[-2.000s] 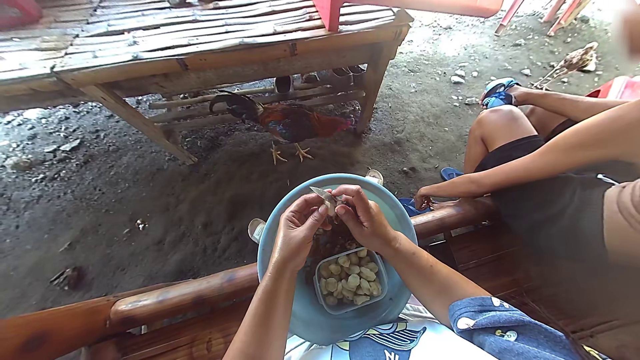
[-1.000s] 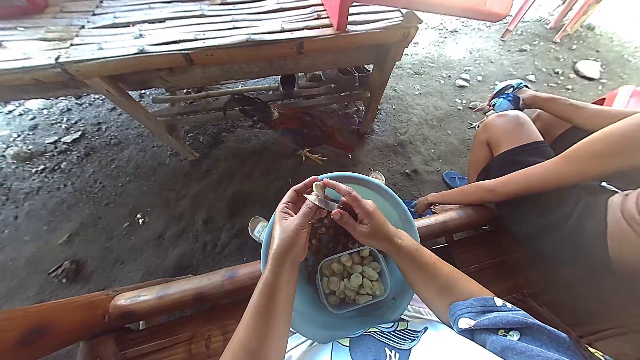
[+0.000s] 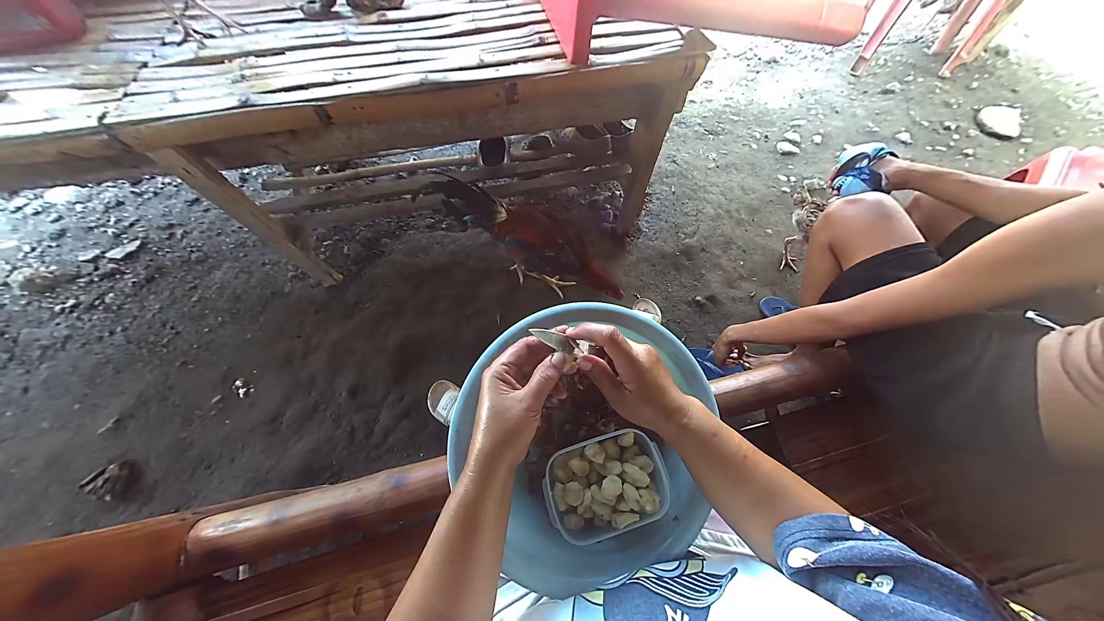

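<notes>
My left hand (image 3: 520, 388) and my right hand (image 3: 625, 371) meet over the upper part of a round blue plastic basin (image 3: 539, 552) on my lap. A small knife (image 3: 552, 339) shows between them, its blade pointing up and left; its handle is hidden in my right hand. My left fingertips pinch a small pale piece (image 3: 570, 362) against the blade. Below my hands a clear plastic container (image 3: 595, 536) sits in the basin, filled with pale peeled pieces (image 3: 611, 487). Dark brown bits (image 3: 573, 423), perhaps peelings, lie beside it.
A bamboo railing (image 3: 345, 509) runs behind the basin. Beyond it a rooster (image 3: 543, 241) stands near a bamboo-slat table (image 3: 388, 78). At right sits another person, one arm (image 3: 906, 297) reaching down by the railing. A young chicken (image 3: 806, 216) stands near that person's foot.
The knife blade has turned from pointing right to pointing up and left. The rooster's head has come out lower, nearer the basin. A young chicken now shows by the other person's leg.
</notes>
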